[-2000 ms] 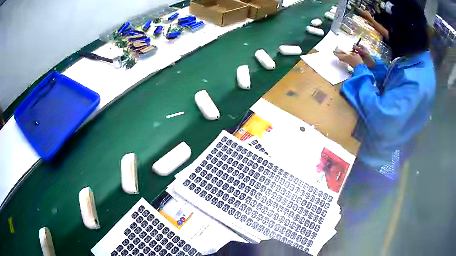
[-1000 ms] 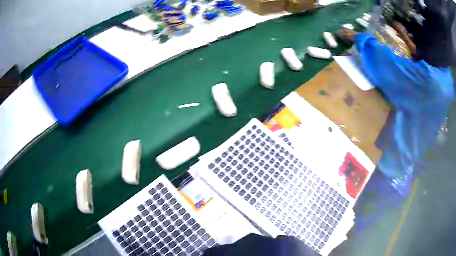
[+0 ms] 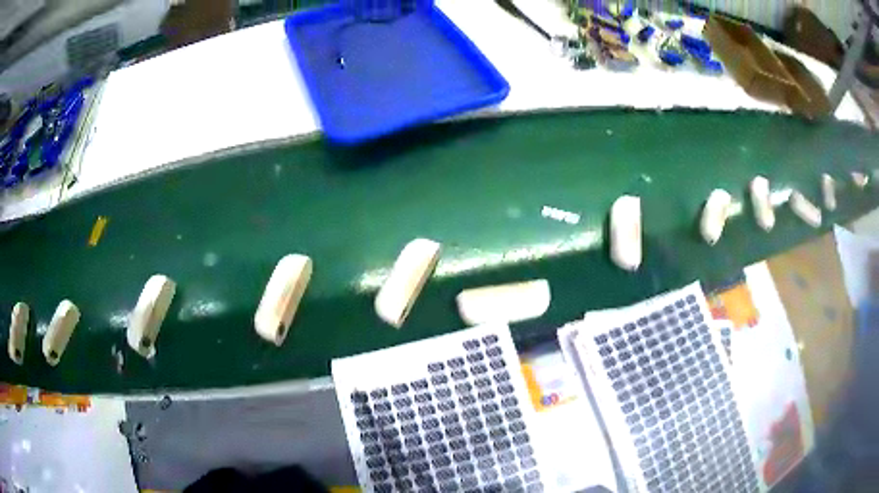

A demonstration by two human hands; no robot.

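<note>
Neither of my hands is in view. A white label sheet (image 3: 439, 424) with rows of small dark labels lies nearest in front of me, its upper left rows partly emptied. A stack of fuller label sheets (image 3: 665, 385) lies to its right. Cream device housings lie spaced along the green conveyor belt (image 3: 386, 183). One housing (image 3: 503, 301) lies crosswise just above the sheets. Another housing (image 3: 408, 281) and one more (image 3: 283, 298) lie tilted to its left. Several smaller-looking ones lie towards both ends.
A blue tray (image 3: 405, 77) sits on the white ledge across the belt. Blue parts (image 3: 675, 43) and an open brown carton (image 3: 757, 63) are at upper right. More blue parts (image 3: 43, 135) lie at far left. A dark, unclear shape (image 3: 258, 480) is at the bottom edge.
The view has swung left. The tray and sheets now appear further right, and more of the belt's left side shows. The person in blue has mostly left the picture.
</note>
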